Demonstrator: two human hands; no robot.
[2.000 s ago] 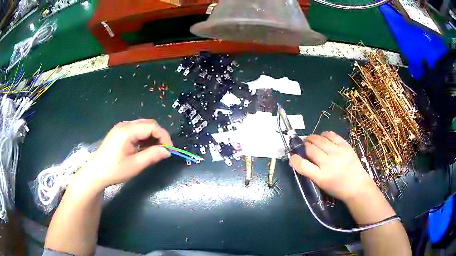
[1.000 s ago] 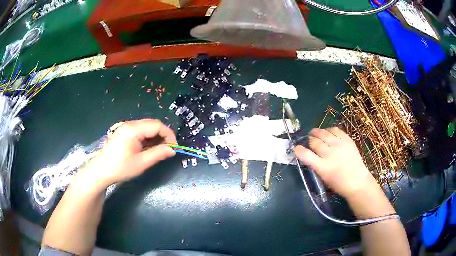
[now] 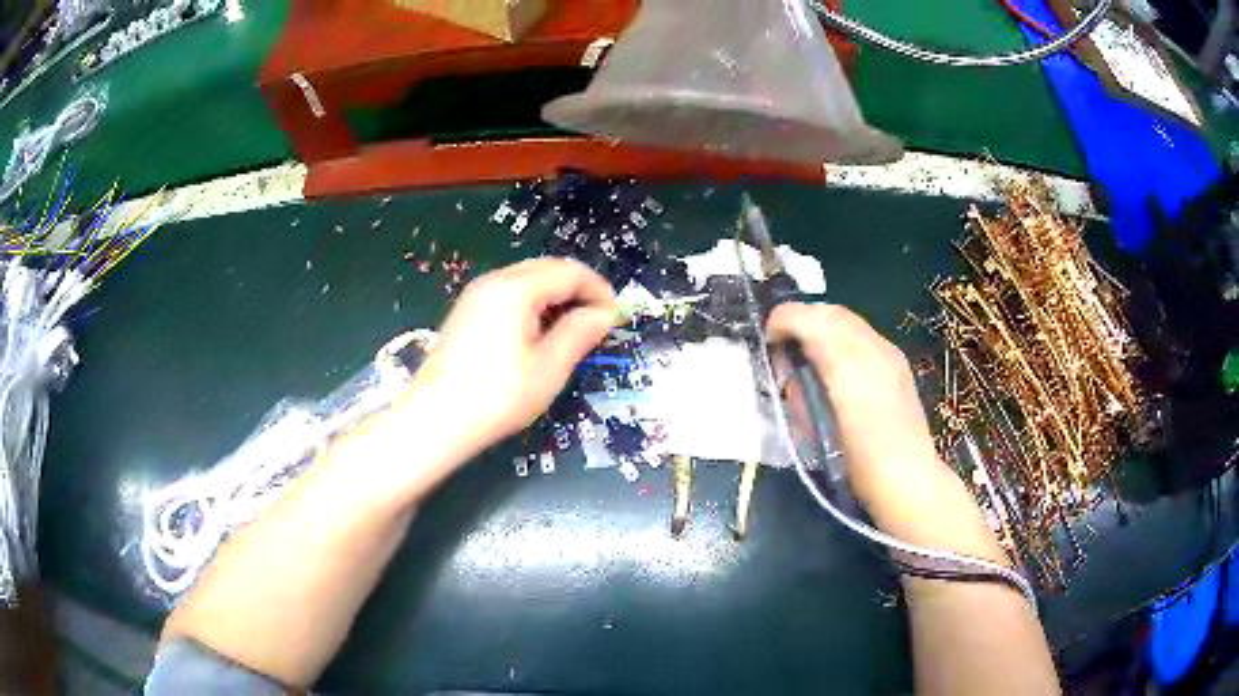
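My left hand pinches the coloured lead wires of a white cable, with their ends over the dark jig block. The bagged white cable trails from under that hand to the lower left. My right hand holds the soldering iron, its metal tip pointing up and away, above the jig's right side. A grey-white lead runs over the right forearm. White paper strips lie on the jig, with two brass-coloured legs below. Small black parts lie behind and left of the jig; my left hand hides some.
A tangled pile of copper-coloured sticks lies at right. Bundled white cables are at far left. A translucent fume hood hangs above, before a red-brown stand. Reddish bits lie near the black parts.
My left hand has moved right and away from me, bringing the wires to the jig and dragging the cable. My right hand has moved slightly away from me, and the iron tip is now higher in view.
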